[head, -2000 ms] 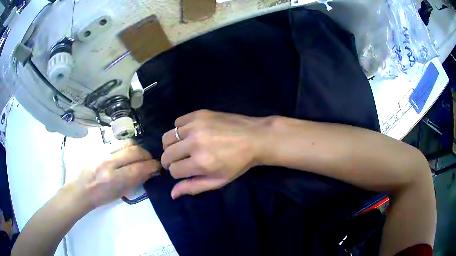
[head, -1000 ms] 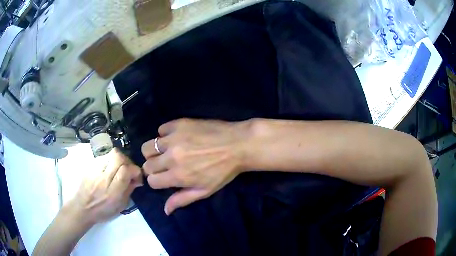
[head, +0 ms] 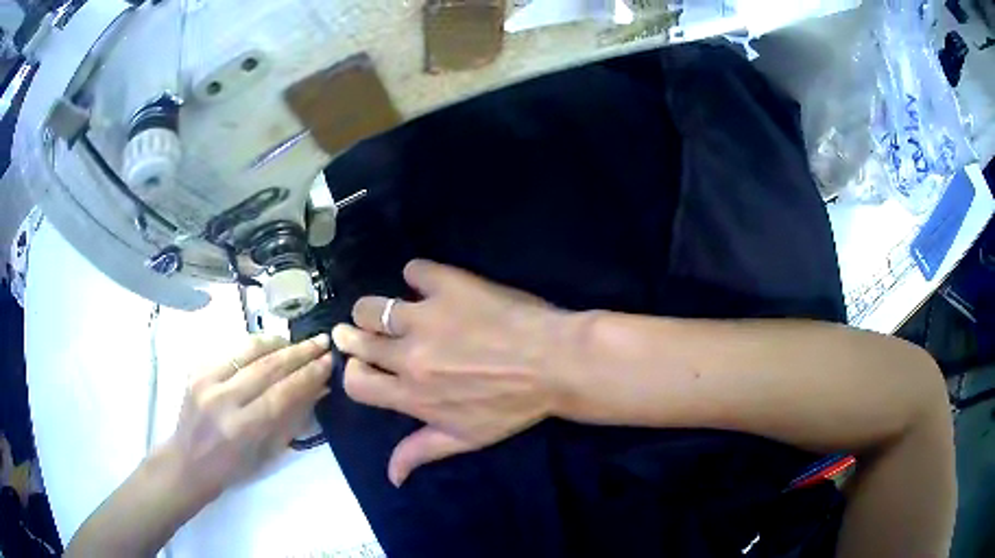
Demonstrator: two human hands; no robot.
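A black garment (head: 524, 185) lies in front of me on the white machine table, its left edge running to the needle area. My right hand (head: 447, 360), with a ring, lies flat on the cloth, fingertips near its left edge just below the machine head. My left hand (head: 256, 403) is at the cloth's left edge, fingers extended together, fingertips touching the dark edge and almost meeting the right fingertips. Whether its fingers pinch the cloth is hidden. The off-white machine head (head: 229, 131) covers the needle; the small cream tension dial (head: 291, 292) hangs above my fingertips.
A clear plastic bag (head: 916, 131) and a blue-white card (head: 945, 229) lie at the right of the table. A thin pale strip (head: 153, 381) runs down the left table. A red-rimmed item (head: 826, 471) shows below the right forearm.
The whole view has shifted. My left fingers have gone from a curled grip at the edge to stretched out and closer together. My right fingertips lie nearer the needle area.
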